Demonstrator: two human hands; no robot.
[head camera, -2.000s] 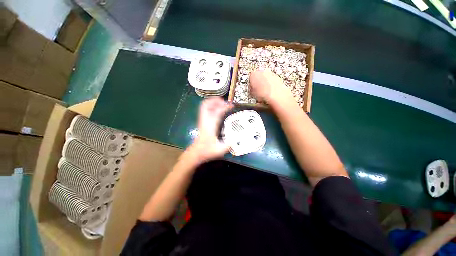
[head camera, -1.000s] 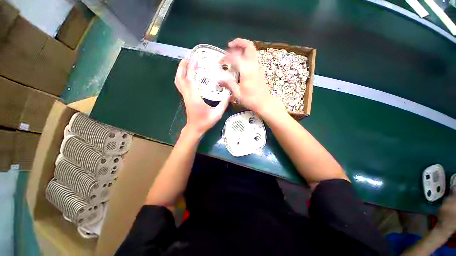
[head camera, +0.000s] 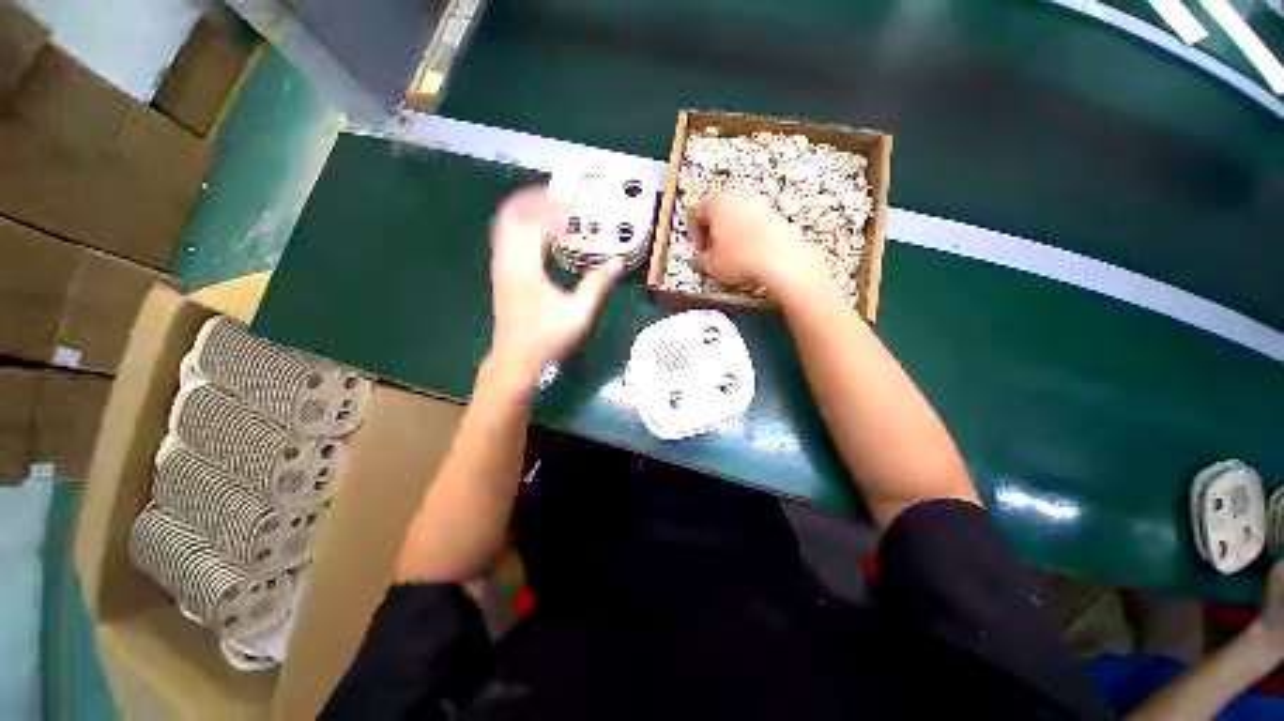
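A stack of off-white cover plates (head camera: 603, 204) lies on the green bench, left of a shallow cardboard parts tray (head camera: 882, 233) full of tiny cream pieces. My left hand (head camera: 538, 282) is at the stack's left and front edge, blurred, with thumb and fingers apart. My right hand (head camera: 749, 242) reaches into the left part of the tray, fingertips down among the pieces; whether it pinches one is hidden. One more cover plate (head camera: 690, 375) lies near the bench's front edge, below the tray, touched by neither hand.
An open carton (head camera: 359, 528) with rows of plates stands at the left. A pale stripe (head camera: 986, 242) runs along the green bench. At the far right lie more plates (head camera: 1228, 516) beside another person's arm (head camera: 1218, 676). Brown cartons (head camera: 85, 240) stand at the upper left.
My right hand has moved from the stack into the tray. My left hand has let go of the raised plate and drawn slightly left; the plate now rests on the stack.
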